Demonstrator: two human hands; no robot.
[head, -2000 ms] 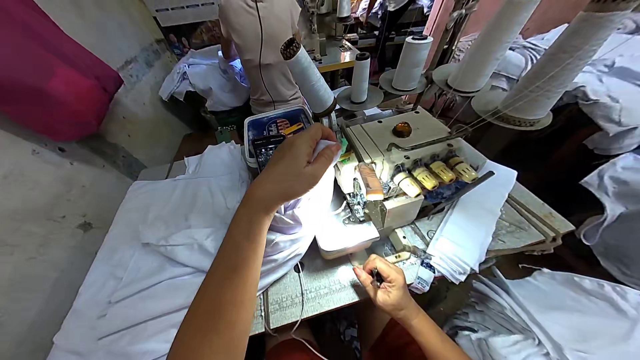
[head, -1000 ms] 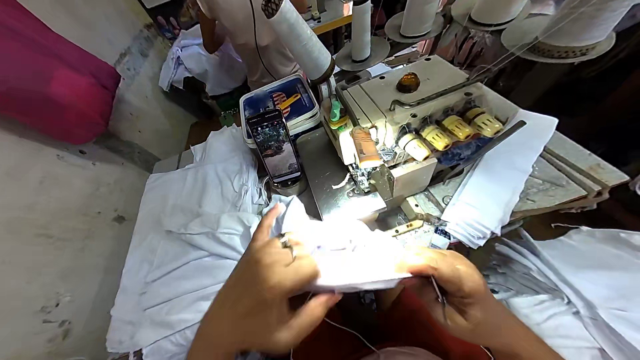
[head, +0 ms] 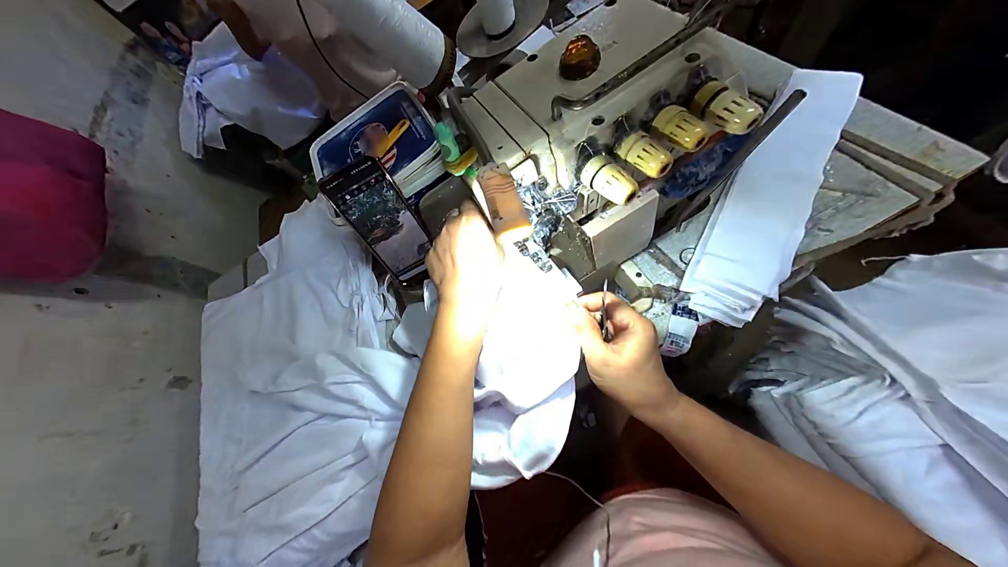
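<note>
An overlock sewing machine [head: 504, 118] with yellow tension dials [head: 646, 153] stands in front of me. White fabric [head: 528, 354] lies at its needle area, washed out by the lamp. My left hand [head: 465, 252] rests on this fabric beside the presser area, fingers toward the machine; its grip is partly lost in glare. My right hand [head: 622, 339] pinches the fabric's right edge between thumb and finger and also holds a small dark metal tool [head: 605, 311], perhaps thread snips. A smartphone [head: 378, 220] leans just left of my left hand.
A tub [head: 319, 150] with a blue lid stands behind the phone. White cloth [head: 299, 378] is heaped at left, stacked white pieces [head: 776, 197] lie at right, and more cloth [head: 882, 409] hangs lower right. Thread cones [head: 394, 39] and a person [head: 276, 24] are behind.
Both hands have moved forward with the fabric, from near my lap to the machine's needle area. My left hand is now beside the phone. The view has shifted closer.
</note>
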